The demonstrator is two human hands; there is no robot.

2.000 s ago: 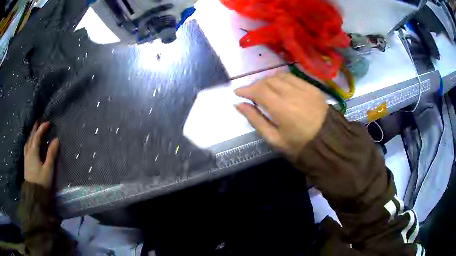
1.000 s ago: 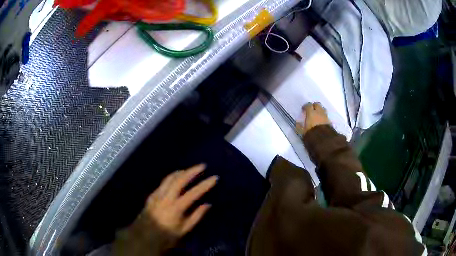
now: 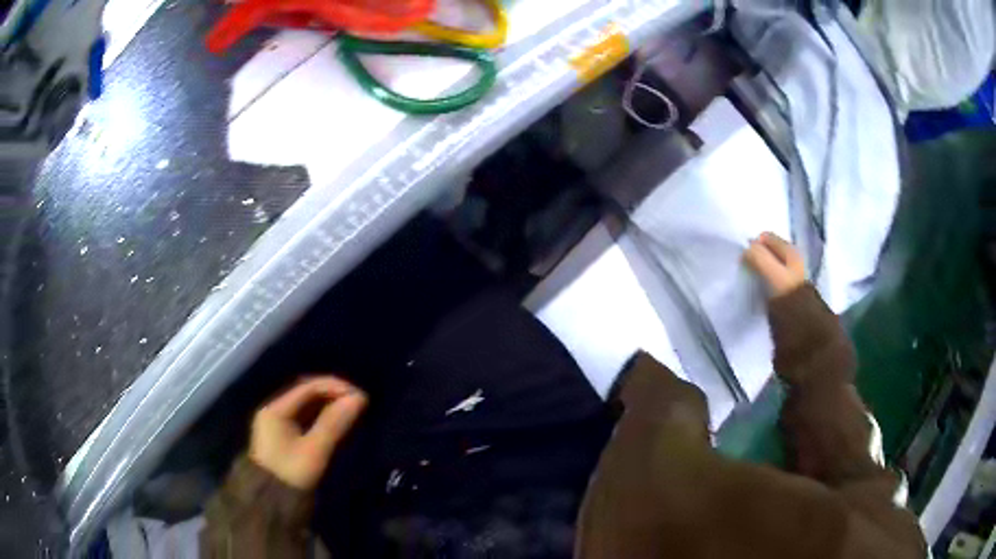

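Note:
My left hand (image 3: pixel 306 428) is over my dark lap, thumb and forefinger curled together, with nothing visible in it. My right hand (image 3: pixel 775 264) is at the far right, its fingers bent onto a pale cloth piece (image 3: pixel 710 224) among the stacked pieces below the table. The fingertips are small and partly hidden. Another pale piece (image 3: pixel 612 317) with a dark strip beside it lies nearer my lap. A dark textured fabric panel (image 3: pixel 164 218) lies on the table at left under bright lamp glare.
The curved table edge with a ruler (image 3: pixel 339 224) and orange tape (image 3: pixel 599 57) crosses the view. Scissors with a green handle loop (image 3: pixel 421 104) and a yellow one lie by the red bag (image 3: pixel 317 15). Pale cloth (image 3: pixel 863 164) hangs at right above the green floor (image 3: pixel 917 273).
The view has swung right and down from the machine. My right hand went from the table to the stacked pieces, then farther right. My left hand left the dark panel; its spread fingers have curled together.

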